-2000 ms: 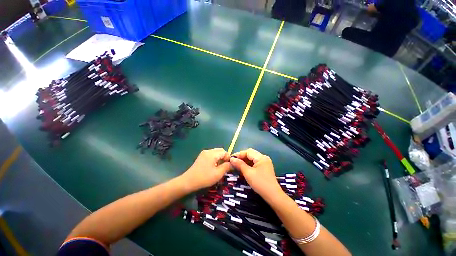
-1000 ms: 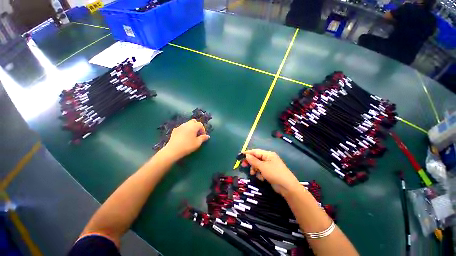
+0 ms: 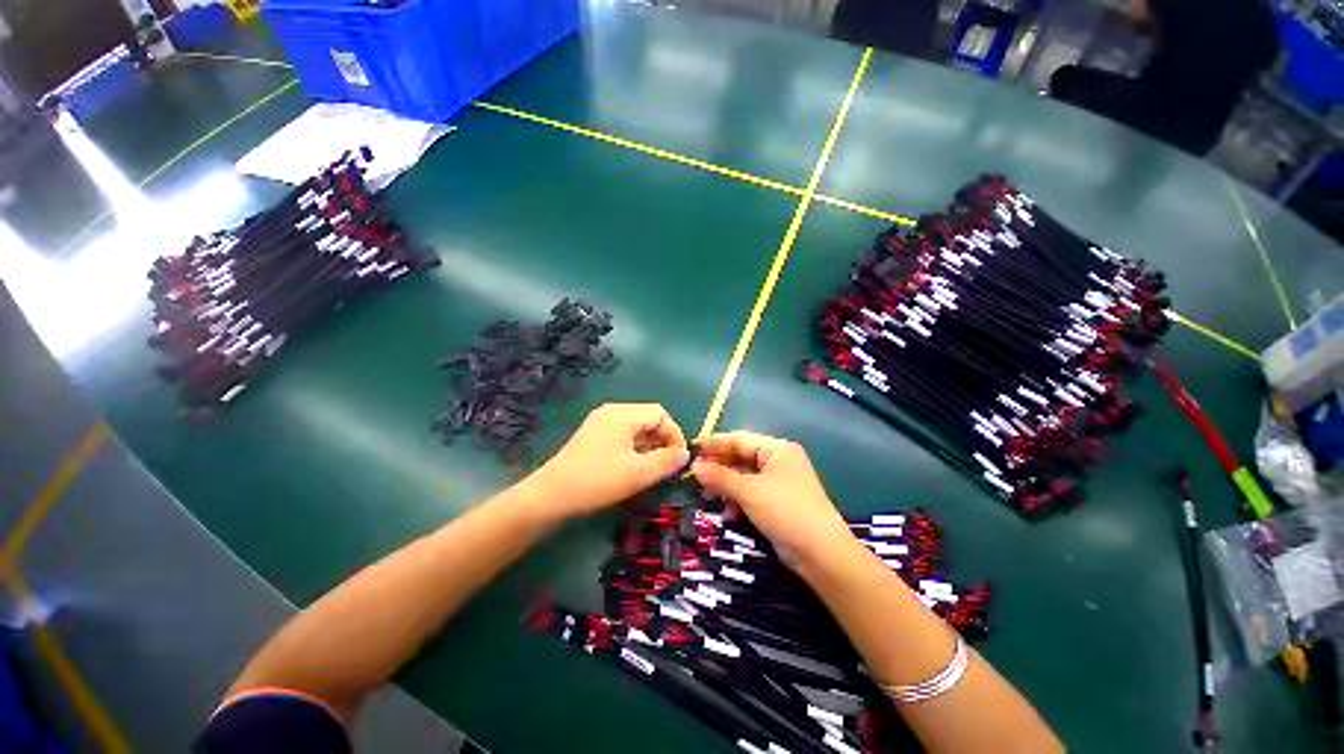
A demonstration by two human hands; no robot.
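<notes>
My left hand [image 3: 624, 452] and my right hand [image 3: 764, 482] meet fingertip to fingertip above the working pile. My right hand pinches the dark connector end [image 3: 694, 454] of a harness; its cable is mostly hidden by the hand. My left fingertips close on a tiny black part at the same spot, mostly hidden by the fingers. The working pile of black harnesses [image 3: 752, 648] with red ends and white bands lies beneath my right hand and forearm. The loose heap of small black parts [image 3: 528, 371] lies left of my hands.
A large fanned harness stack [image 3: 988, 346] lies right, a smaller one [image 3: 280, 280] far left. A blue bin [image 3: 428, 56] and white paper [image 3: 339, 145] are at the far left. A single harness [image 3: 1195, 611], a red-green stick [image 3: 1209, 435] and clear bags [image 3: 1285, 582] lie right. A person [image 3: 1179, 74] is behind.
My left hand has moved right from the heap of small black parts to my right fingertips. The view has shifted slightly.
</notes>
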